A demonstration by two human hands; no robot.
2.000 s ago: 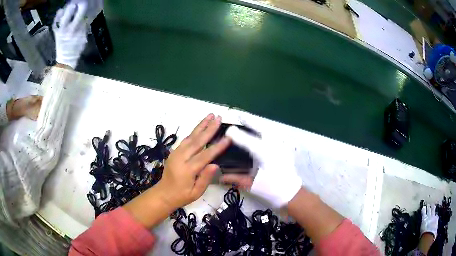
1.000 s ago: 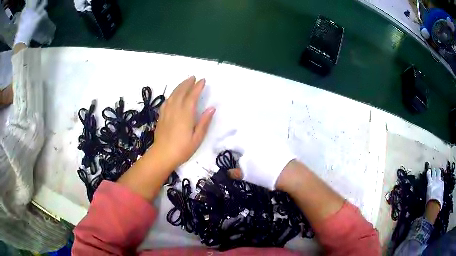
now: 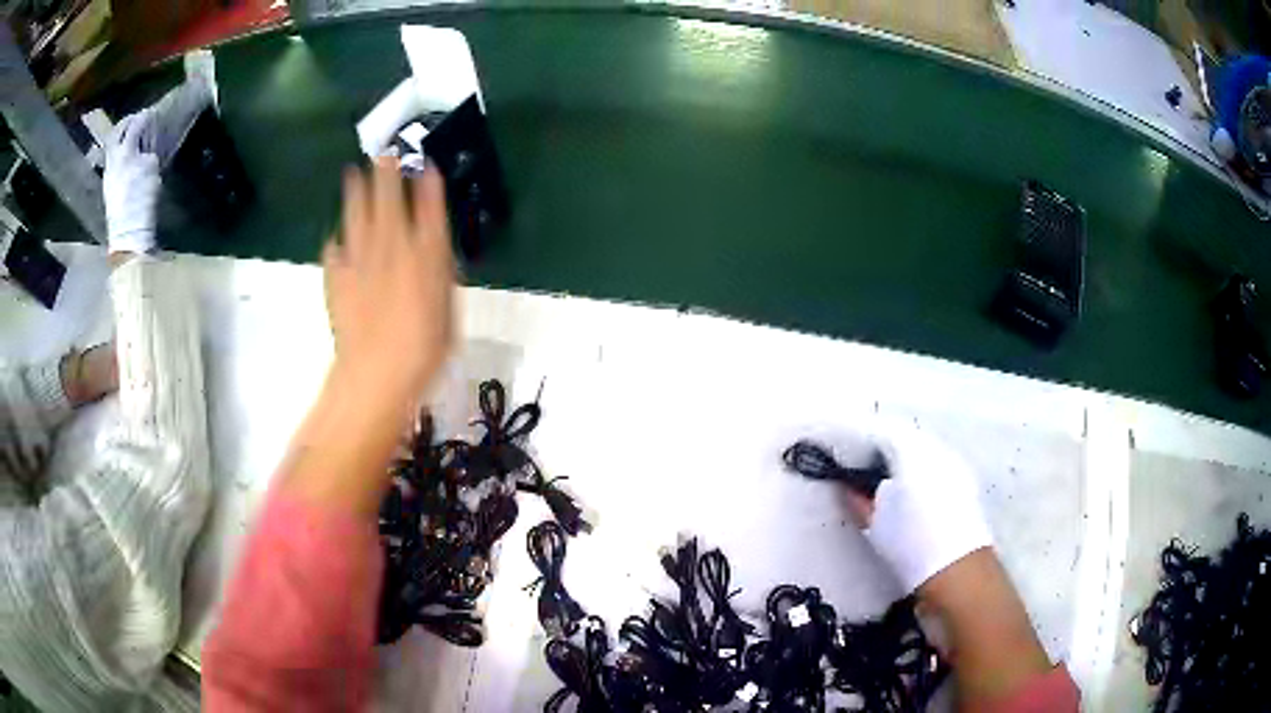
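My right hand [image 3: 927, 508], in a white glove with bare fingertips, holds a small black cable bundle [image 3: 825, 463] above the white worktop. My left hand [image 3: 390, 279] is bare and blurred, raised at the worktop's far edge with fingers extended. Its fingertips overlap the near side of an open black box [image 3: 474, 174] on the green belt; I cannot tell whether they touch it. The box has raised white flaps and pale material in its mouth. Heaps of black cables lie in front of me [image 3: 753, 648] and to the left [image 3: 453, 536].
The green conveyor belt [image 3: 753, 181] runs beyond the worktop. A closed black box [image 3: 1048, 265] stands on it at right, another [image 3: 1241, 334] farther right. At left, a neighbour's gloved hand [image 3: 133, 188] is at another open box [image 3: 206, 167]. More cables [image 3: 1213, 613] lie far right.
My left hand has reached forward and left towards the belt. My right hand has lifted a cable bundle from the heap and moved right. An open box has come in at left; the closed boxes are farther right.
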